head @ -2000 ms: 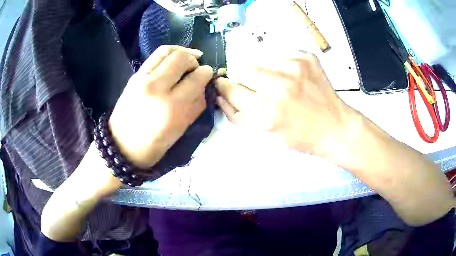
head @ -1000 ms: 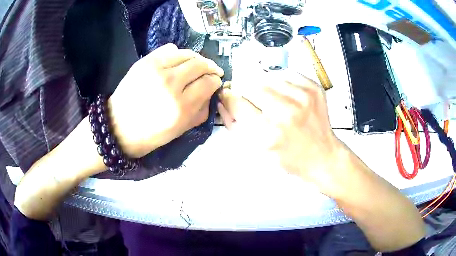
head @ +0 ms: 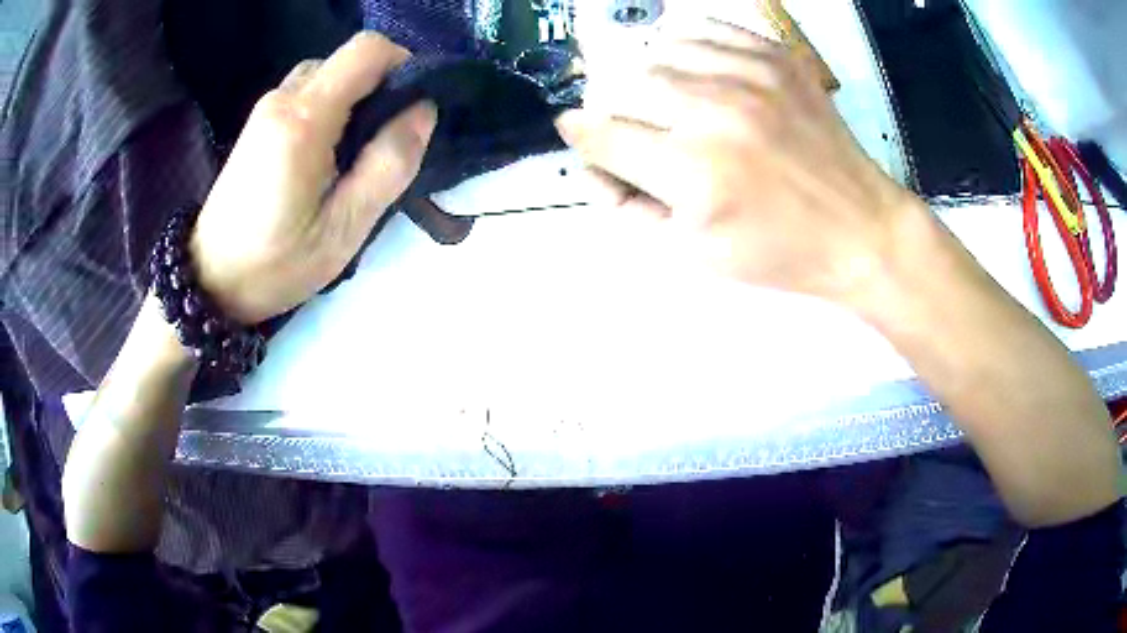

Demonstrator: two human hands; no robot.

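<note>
My left hand (head: 309, 186), with a dark beaded bracelet at the wrist, holds a fold of dark fabric (head: 476, 118) between thumb and fingers, left of the machine foot. The fabric edge runs right toward my right hand (head: 729, 161). My right hand's fingertips are close to that edge; whether they touch it cannot be told. Metal machine parts (head: 525, 25) show at the top edge, cut off. The striped dark lining (head: 93, 198) lies in loose folds at the left. Navy ribbed fabric (head: 420, 27) shows at the top.
A wooden handle (head: 803, 47) lies beyond my right hand. A black phone (head: 945, 105) and red-orange handled scissors (head: 1057, 235) lie at the right. A pale tape measure (head: 593, 461) follows the curved table front. Loose threads (head: 497, 448) lie near it.
My left hand has moved left and turned, opening a gap between the hands. The fabric edge is now spread toward the machine foot, and a brown curved piece shows below it. The view has shifted.
</note>
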